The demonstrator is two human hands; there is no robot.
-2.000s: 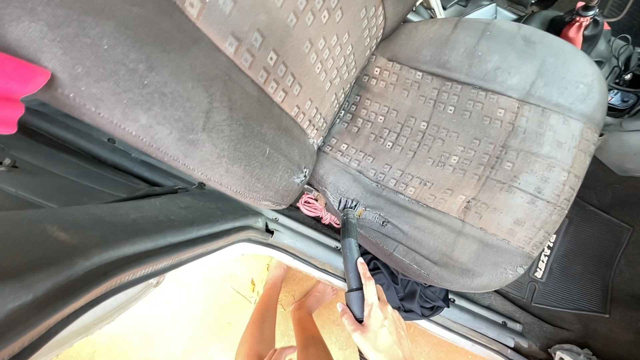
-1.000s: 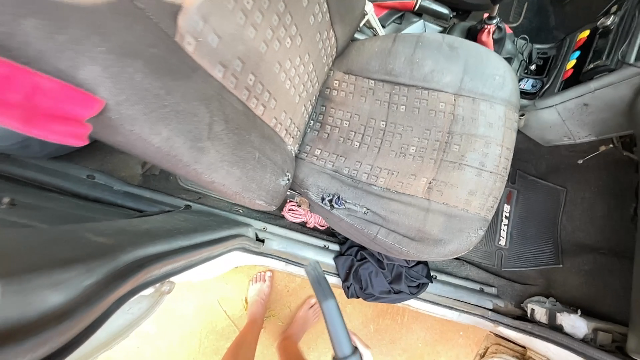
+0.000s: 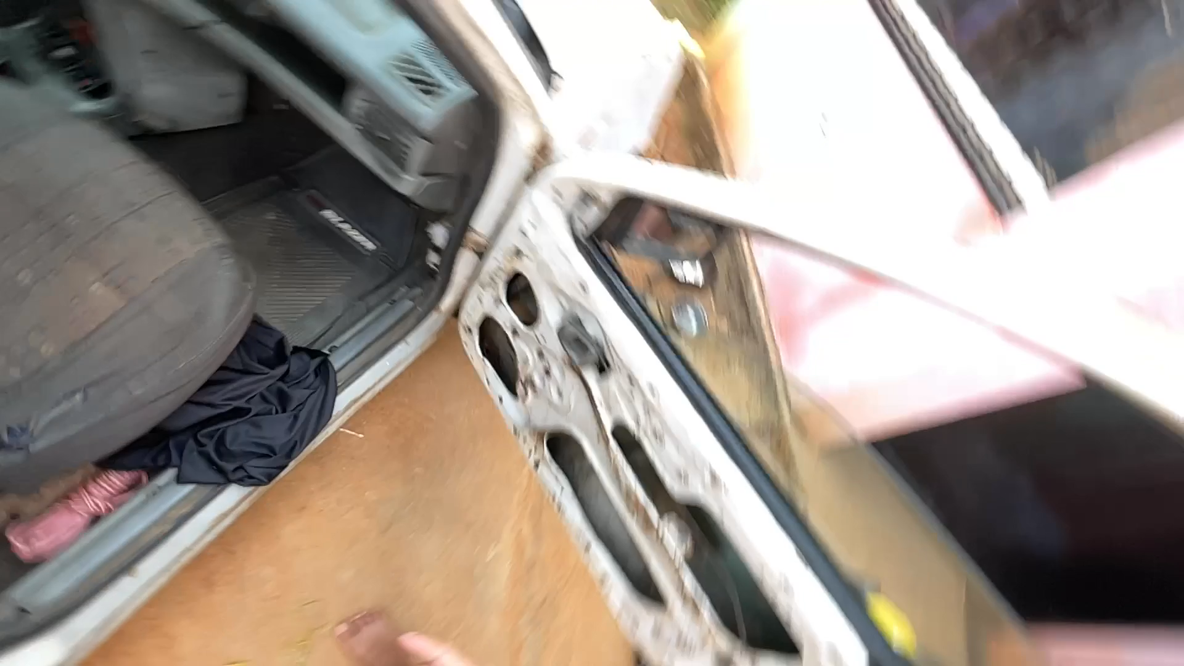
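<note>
Neither my left hand nor my right hand can be made out. At the bottom edge, blurred bare toes (image 3: 370, 636) show over the tan ground. A worn grey fabric car seat (image 3: 111, 268) fills the left side. Black cloth (image 3: 259, 407) hangs from beneath the seat over the door sill (image 3: 370, 365). Beside it lies a bundle of pink cord (image 3: 79, 513). The vacuum-like black tube is out of view.
An open white car door (image 3: 546, 370), its inner panel bare with large holes, stands at centre right. A black floor mat (image 3: 305, 250) lies in the footwell. Beyond the door is a blurred, pale pink and white surface (image 3: 879, 342).
The view has swung strongly to the right, bringing the open door in. The black tube, held in a hand two seconds ago at the seat's edge, has left the view.
</note>
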